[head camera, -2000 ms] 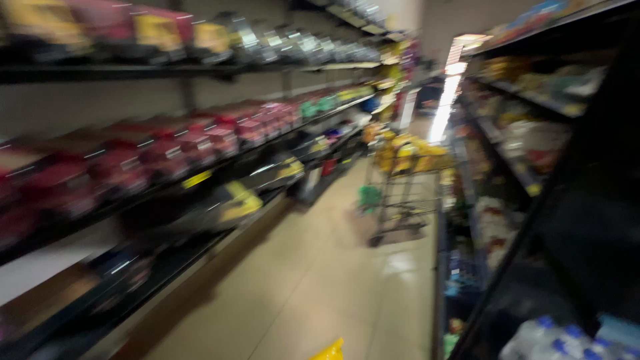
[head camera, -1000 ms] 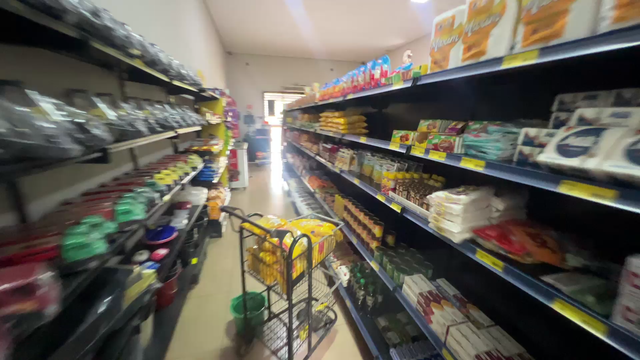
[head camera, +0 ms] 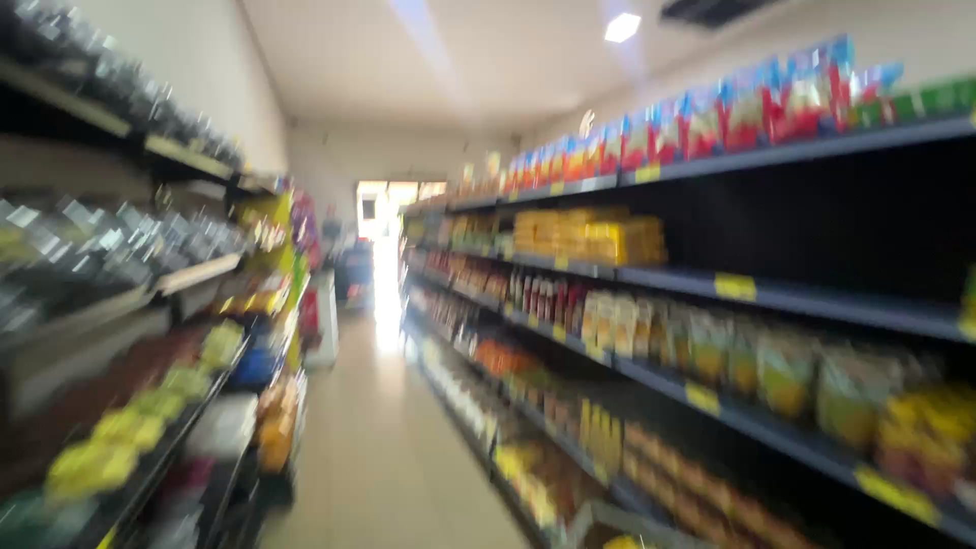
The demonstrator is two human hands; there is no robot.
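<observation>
Neither my left hand nor my right hand shows in the head view, so what they hold cannot be seen. Blurred store shelves fill both sides. On the right, yellow packages (head camera: 587, 235) are stacked on a shelf below a row of red and blue bags (head camera: 709, 114). Clear bags with yellow-green contents (head camera: 785, 374) stand one shelf lower. Part of a grey frame with something yellow inside (head camera: 625, 526) shows at the bottom edge, too cropped to identify surely.
A tiled aisle floor (head camera: 389, 457) runs between the left shelving (head camera: 198, 274) and the right shelving (head camera: 679, 278). Beyond it are a white cabinet (head camera: 324, 316) on the left and a bright doorway (head camera: 389, 210). Yellow tags (head camera: 736, 286) line the shelf edges.
The view has moved forward along the aisle and tilted up. The shopping cart with yellow packages, in mid-aisle one second ago, no longer shows there.
</observation>
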